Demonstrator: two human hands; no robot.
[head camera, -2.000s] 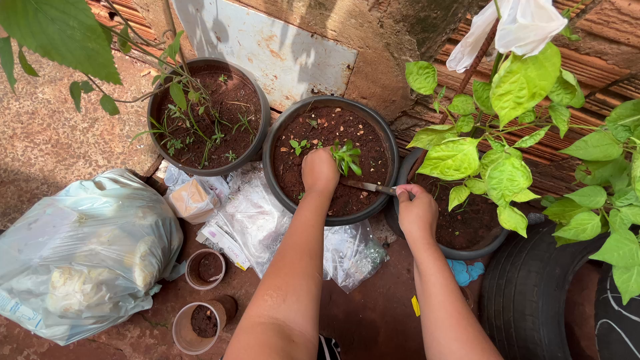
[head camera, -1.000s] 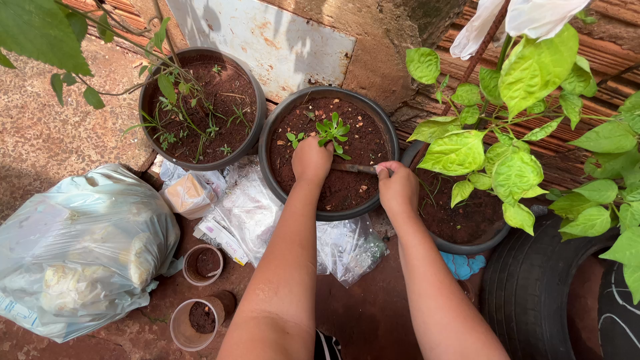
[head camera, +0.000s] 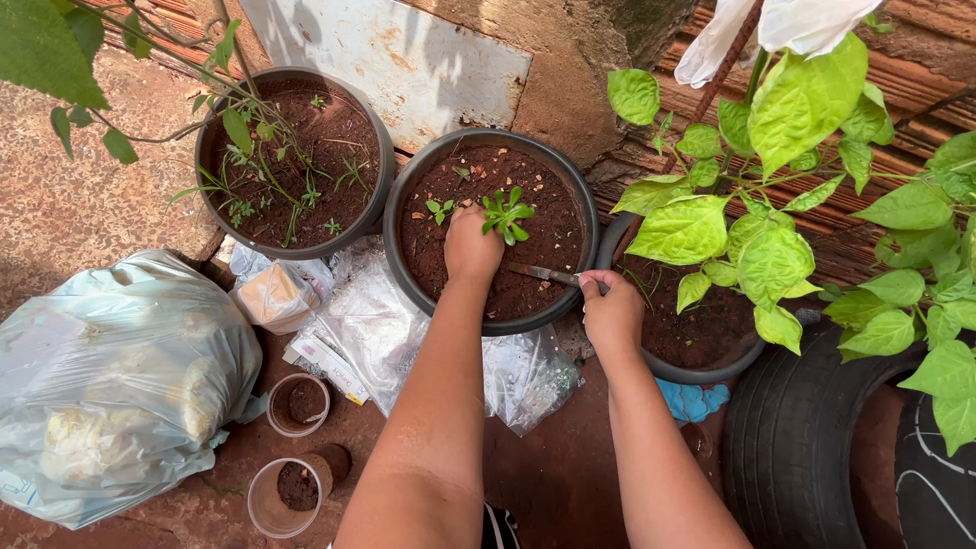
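Note:
My left hand (head camera: 470, 242) is down at the soil in the middle round pot (head camera: 396, 259), against the base of a small bright green plant (head camera: 508, 215); its fingertips are hidden, so whether they grip the stem does not show. In my right hand (head camera: 612, 306), over the pot's right rim, is the handle of a knife (head camera: 545, 273). The knife's narrow, soil-stained blade points left across the reddish-brown soil (head camera: 534, 164), just below the plant. A smaller seedling (head camera: 440, 210) stands left of my left hand.
Another pot with plants (head camera: 385, 152) stands at left, and a third (head camera: 709, 374) at right beneath large leaves. A filled plastic bag (head camera: 130, 366), two plastic cups (head camera: 299, 404) with soil, clear plastic packaging (head camera: 381, 328) and a tire (head camera: 778, 435) surround the pots. A wall rises behind.
The plant, which leaned over toward the right two seconds ago, now stands more upright beside my left hand. My right hand still holds the knife.

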